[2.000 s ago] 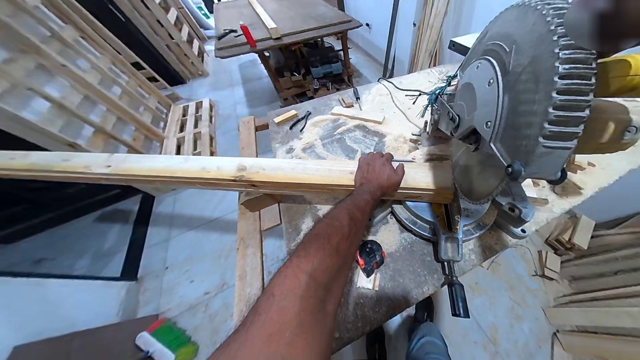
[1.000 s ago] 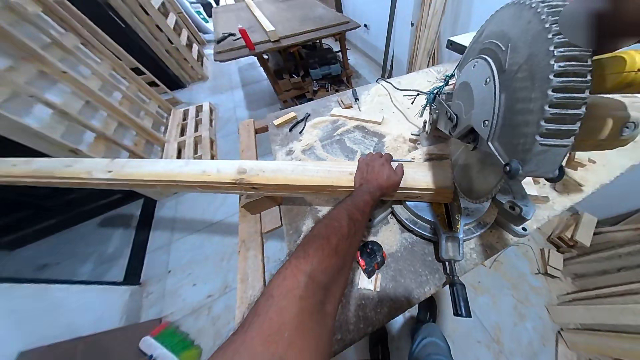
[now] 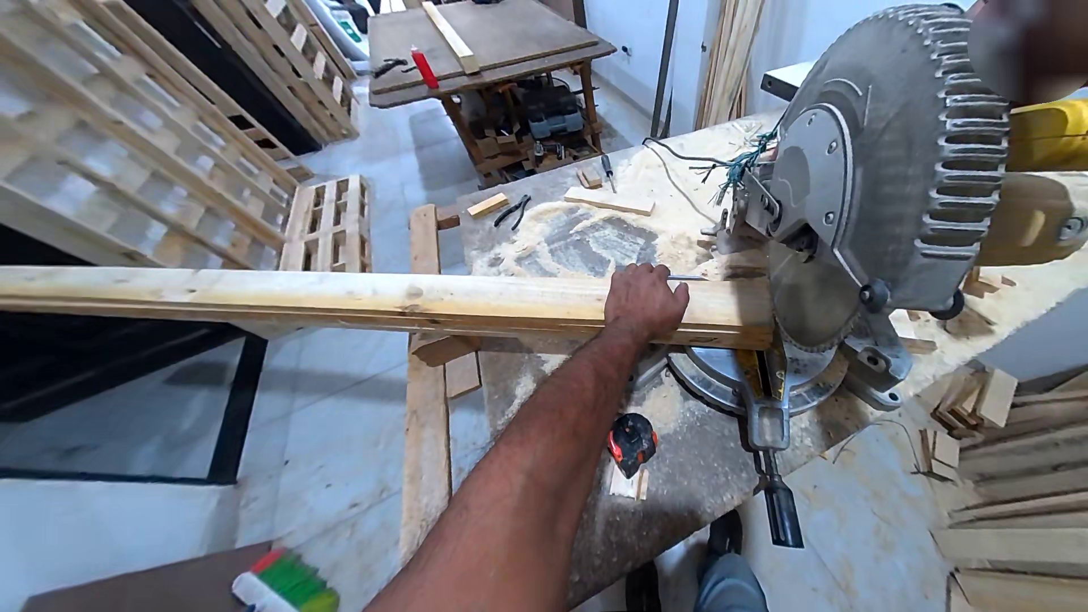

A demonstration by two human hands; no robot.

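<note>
My left hand point(image 3: 646, 299) grips the stacked long wooden boards point(image 3: 408, 299) near their right end. Those boards lie across the base of a miter saw point(image 3: 884, 153), their ends close beside its round blade point(image 3: 812, 297). At the top right corner my right hand point(image 3: 1033, 51) is blurred and cut off by the frame, near the top of the saw; its fingers cannot be made out. Below the boards, a black and red tape measure point(image 3: 632, 442) rests on the workbench point(image 3: 680, 501), by a small wood offcut point(image 3: 627, 483). The saw's black front handle point(image 3: 780, 512) points toward me.
Pliers point(image 3: 512, 212), a screwdriver point(image 3: 608, 172) and offcuts point(image 3: 610, 201) lie among sawdust behind the boards. A second table point(image 3: 501, 51) stands farther back. Wooden pallets point(image 3: 170, 144) lean at left. Stacked lumber point(image 3: 1028, 476) is at lower right, a brush point(image 3: 289, 585) at lower left.
</note>
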